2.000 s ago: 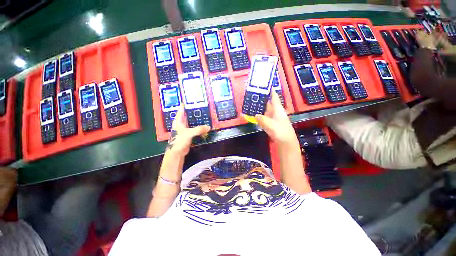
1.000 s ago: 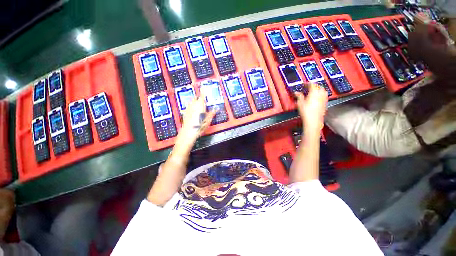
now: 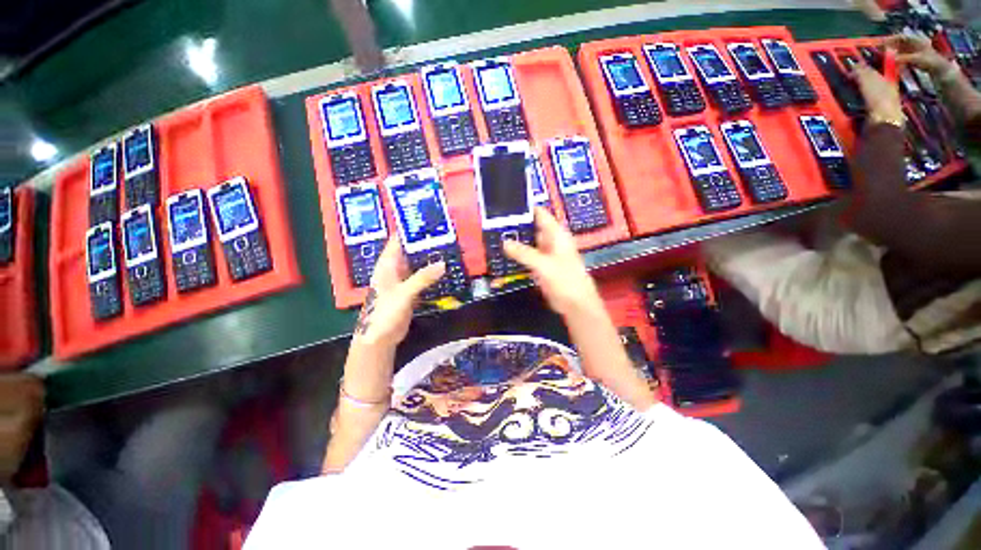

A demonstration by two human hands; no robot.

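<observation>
My left hand (image 3: 402, 295) holds a keypad phone (image 3: 424, 218) with a lit blue screen, its thumb on the keypad. My right hand (image 3: 551, 261) holds a second keypad phone (image 3: 505, 193) with a dark screen, its thumb on the keys. Both phones are upright, side by side, above the front of the middle red tray (image 3: 565, 88). Yellow patches show under the held phones. Several phones with lit screens lie in that tray, and the held phones partly hide the front row.
A red tray (image 3: 204, 118) with several phones lies left, another red tray (image 3: 645, 156) right. A lower red tray (image 3: 705, 406) holds dark phones below the bench edge. At far right a person's brown sleeve (image 3: 877, 188) and hands reach over a further tray.
One second ago my left hand was at a phone in the middle tray and my right over the right tray. Now both hold phones. A front-row pocket in the right tray has emptied.
</observation>
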